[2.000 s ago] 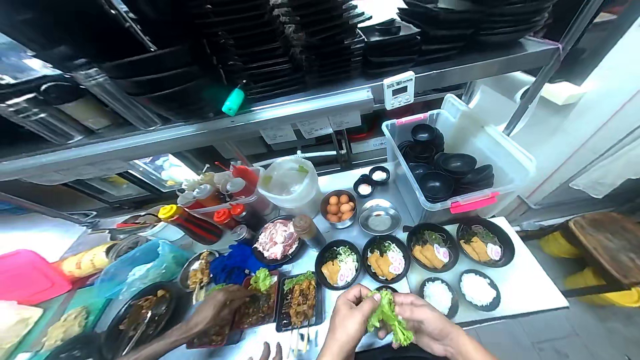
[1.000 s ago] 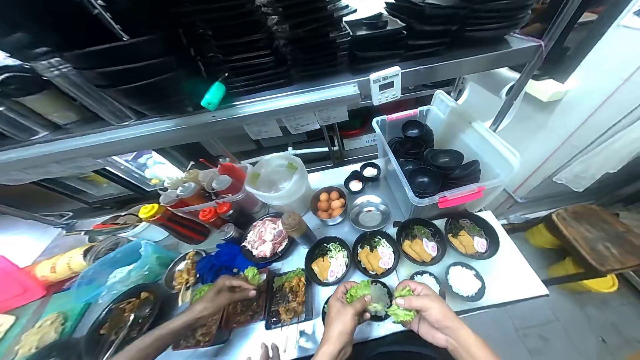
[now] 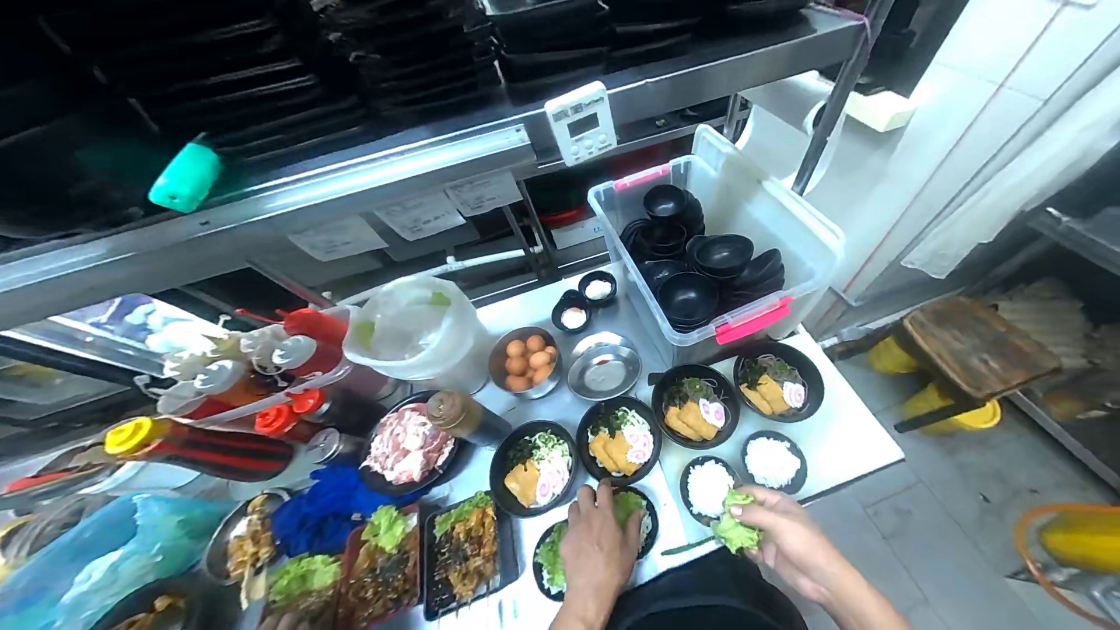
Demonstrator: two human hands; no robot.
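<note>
My left hand [image 3: 600, 544] reaches over two small black bowls at the counter's front edge, its fingers at the green lettuce [image 3: 628, 506] in the farther one; whether it grips the leaf is hidden. More lettuce [image 3: 551, 556] lies in the nearer bowl, left of the hand. My right hand [image 3: 781, 535] holds a torn lettuce piece [image 3: 738, 523] beside a small bowl of white rice [image 3: 707, 488]. Another rice bowl [image 3: 773, 462] stands to its right. Behind are several black bowls with fried pieces, greens and pink-swirled slices [image 3: 621, 442].
A clear plastic bin [image 3: 809, 262] of black bowls stands at back right. Brown eggs [image 3: 529, 360] and a metal dish [image 3: 604, 366] are mid-counter. Trays of lettuce-topped meat [image 3: 468, 551], raw meat [image 3: 409, 444] and sauce bottles [image 3: 206, 448] lie left, with another person's hand [image 3: 293, 619].
My hands, together at the lettuce two seconds ago, are now apart: the left is over the small bowls, the right holds a piece farther right. The other person's hand has moved down toward the frame's bottom edge.
</note>
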